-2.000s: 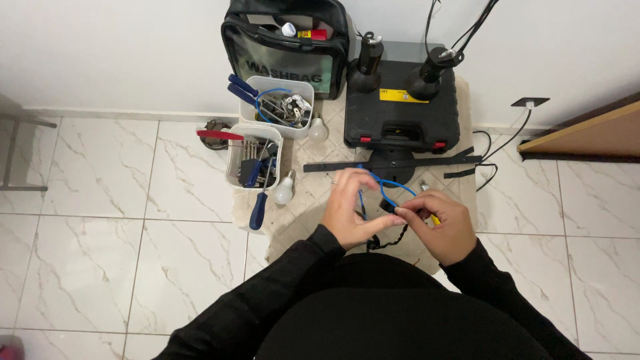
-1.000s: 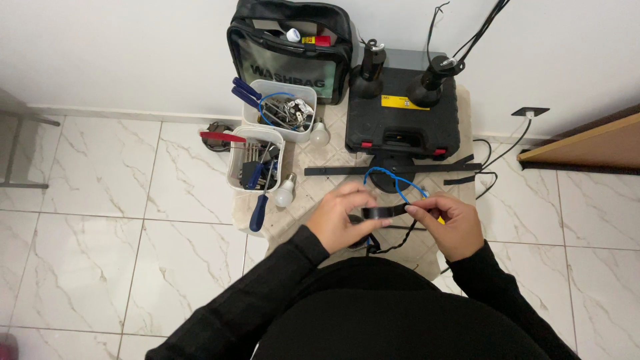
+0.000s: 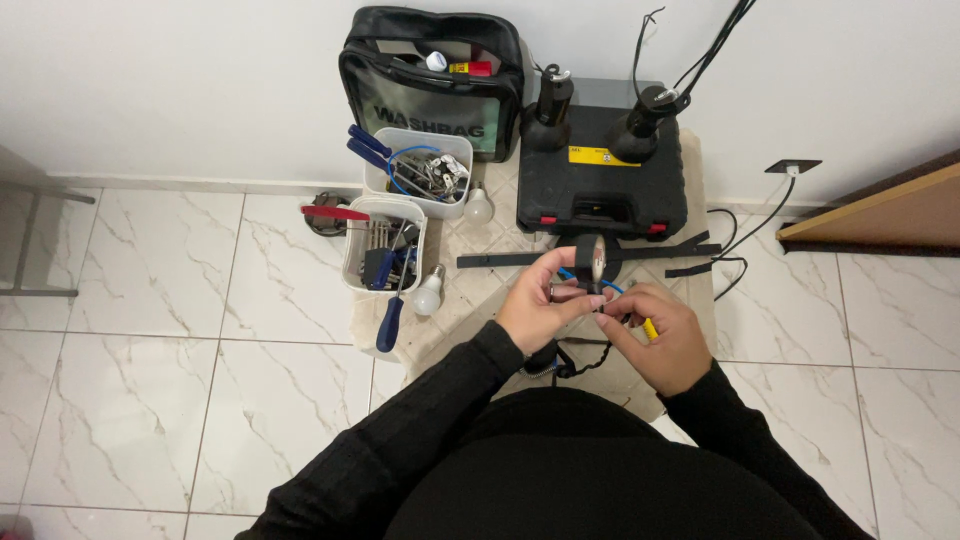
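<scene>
My left hand [image 3: 541, 304] holds a roll of black electrical tape [image 3: 590, 259] on edge, thumb and fingers near its lower side. Close beside it, my right hand [image 3: 660, 337] pinches a short dark piece at the fingertips, by the tape's lower end; exactly what it is cannot be told. A blue wire [image 3: 613, 286] passes behind the fingers, partly hidden. Behind the hands lies a black bar [image 3: 495, 260] across a round black base [image 3: 564, 241]. A twisted black cord [image 3: 592, 364] lies below the hands, and a yellow object [image 3: 650, 328] shows beside the right hand.
A black tool case [image 3: 600, 184] bears two black lamp sockets or holders. Two white plastic tubs [image 3: 349, 262] of screwdrivers and small parts stand left, with light bulbs [image 3: 427, 292] beside them. A black wash bag [image 3: 431, 112] stands behind. A cable runs to a wall outlet [image 3: 793, 166].
The black tape roll has turned up on edge in my left hand. Two seconds ago my hands were on the blue wire, with no roll plainly visible.
</scene>
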